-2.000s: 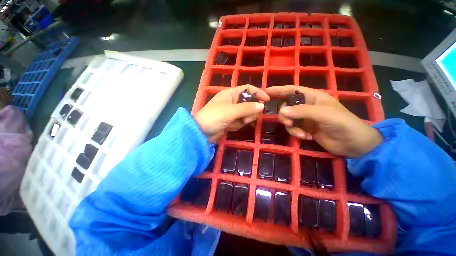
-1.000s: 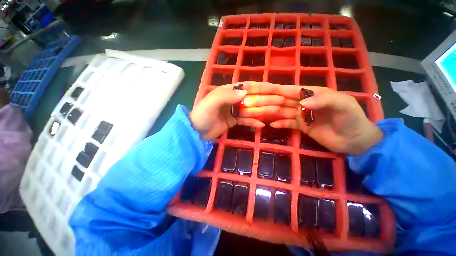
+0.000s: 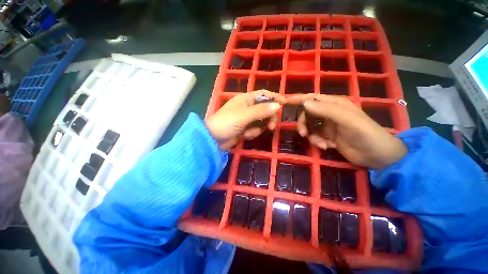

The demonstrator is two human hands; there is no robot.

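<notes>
The red foam tray (image 3: 273,196) lies in front of me, most of its pockets holding glossy black modules. My left hand (image 3: 243,119) is above the middle of the tray, shut on a small black module (image 3: 262,99) that shows between thumb and fingers. My right hand (image 3: 350,127) is beside it, fingertips close to the left hand's. It is curled round a dark module, mostly hidden by thumb and fingers. Between the hands, black modules (image 3: 289,113) show in a pocket below.
The white tray (image 3: 155,75) with several black modules lies at left. A blue tray (image 3: 45,75) and a pink sleeve (image 3: 13,166) are further left. At right are a crumpled white tissue (image 3: 441,107), a thin reddish stick (image 3: 458,137) and an instrument with a bright screen (image 3: 479,67).
One second ago the palms were opened with a module upright in each hand. Now the fingers are curled again and the thumbs have come closer together. The trays have not moved.
</notes>
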